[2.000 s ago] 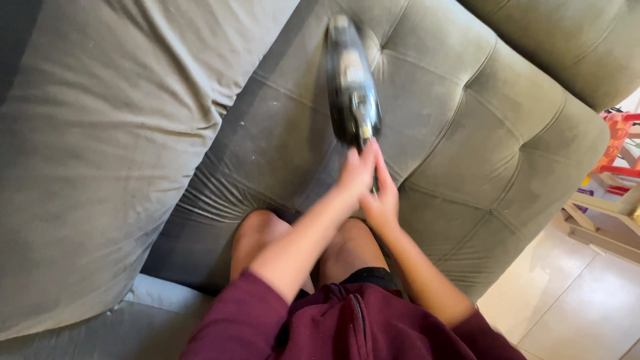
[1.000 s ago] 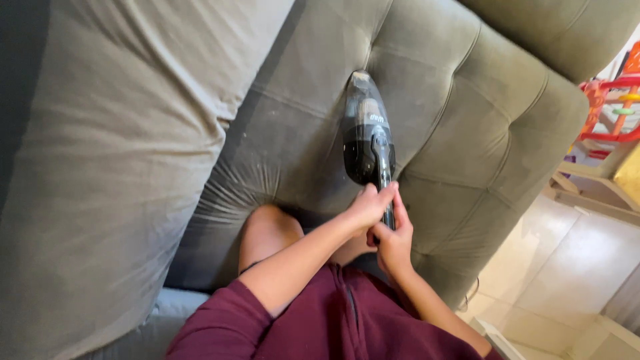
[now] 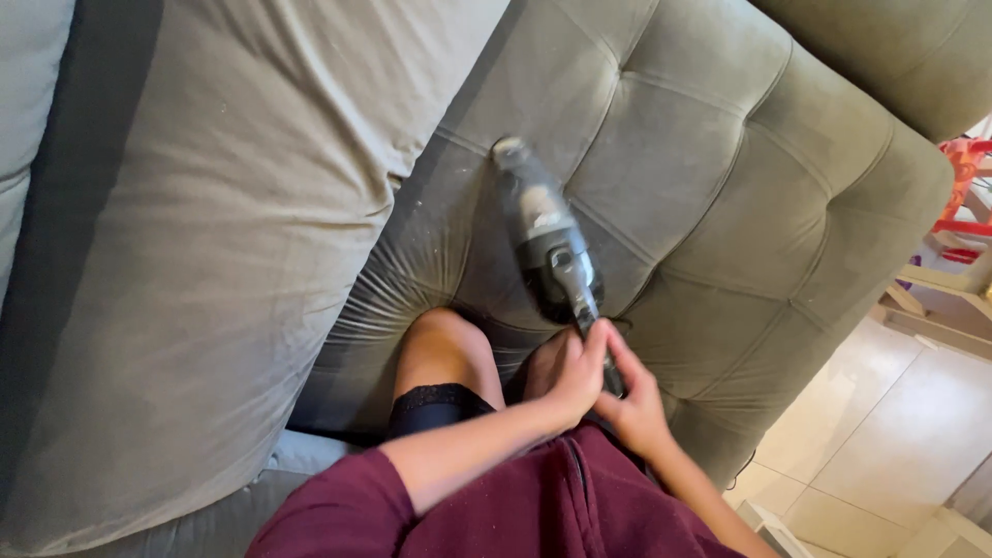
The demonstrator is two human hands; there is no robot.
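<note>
A handheld vacuum cleaner point(image 3: 550, 232) with a clear dust cup and dark body lies at a slant over the tufted grey sofa seat point(image 3: 682, 178). Its nozzle is at the seat fabric, near a seam. My left hand point(image 3: 577, 376) and my right hand point(image 3: 635, 399) are both closed around its handle, close together, with the handle's end showing between them. The vacuum is slightly blurred. Small light specks dot the seat to the left of the nozzle.
A large grey back cushion point(image 3: 232, 232) borders the seat on the left. My bare knees point(image 3: 446, 353) rest on the seat. At the right are a tiled floor point(image 3: 876, 418), a wooden frame point(image 3: 938, 310) and red items point(image 3: 965, 178).
Both hands stay on the vacuum's handle. Since one second ago the vacuum has tilted, its nozzle now pointing more to the upper left, nearer the back cushion.
</note>
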